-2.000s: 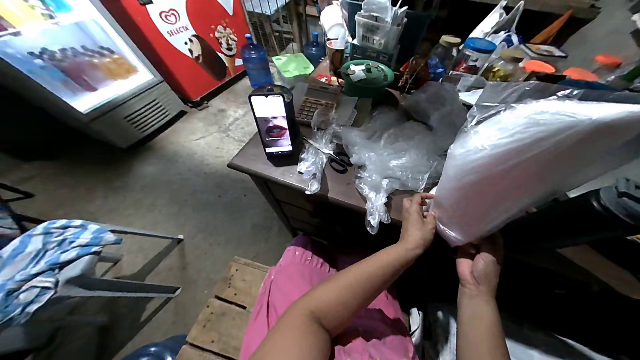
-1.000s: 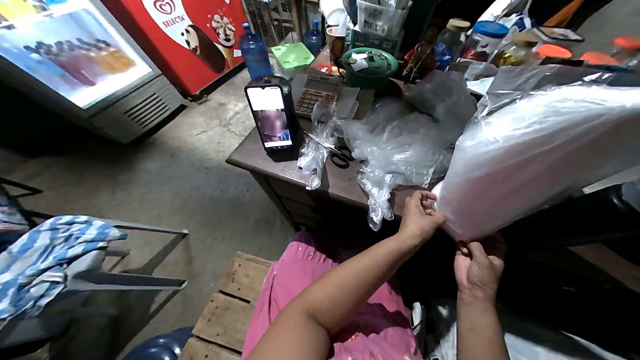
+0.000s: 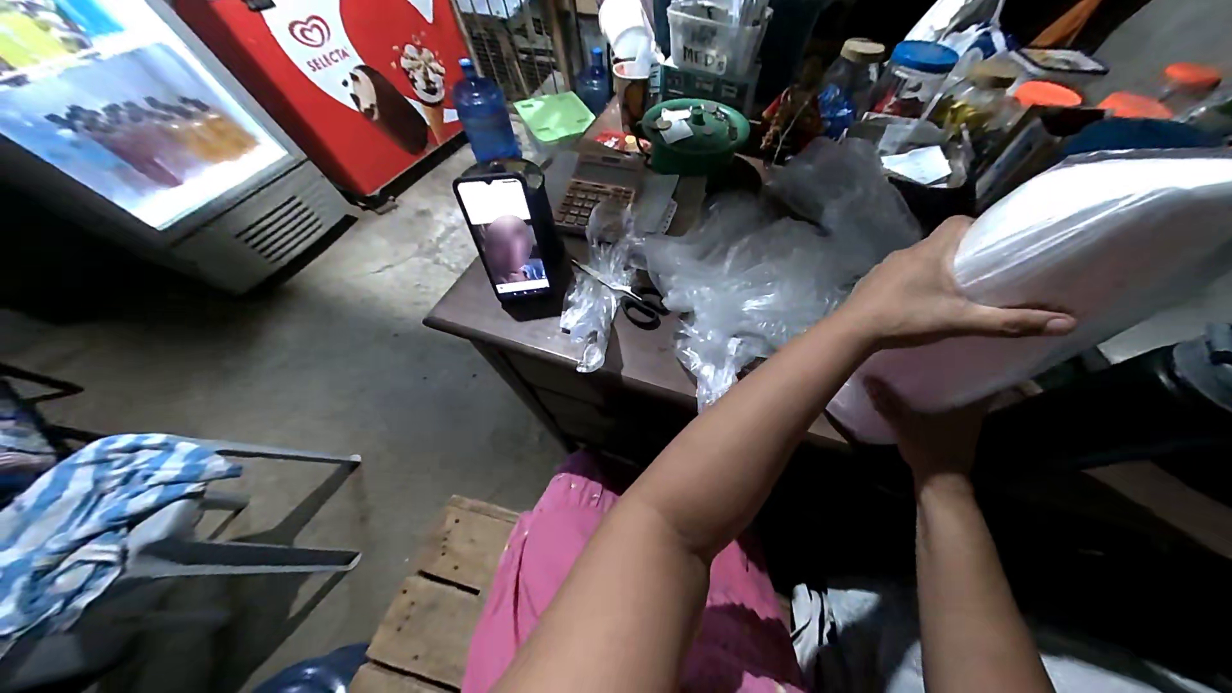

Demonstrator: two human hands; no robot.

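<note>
A large bundle of clear plastic film lies across the right side of the desk. My left hand grips it from above, thumb stretched over its near face. Underneath, my right hand supports its lower edge, with the fingers partly hidden. Crumpled clear plastic bags are heaped left of the bundle. Beside them are scissors with black handles and a small crumpled plastic bag. A lit smartphone stands upright near the desk's left corner.
On the dark desk are a calculator, a green lidded container, a plastic basket and several lidded jars. A wooden slatted seat is below. At left stand a chair draped with cloth and a lit drinks cooler.
My left hand has moved up from the bundle's lower corner onto its upper left end, with the thumb now spread over it. The right hand has slid further beneath the bundle.
</note>
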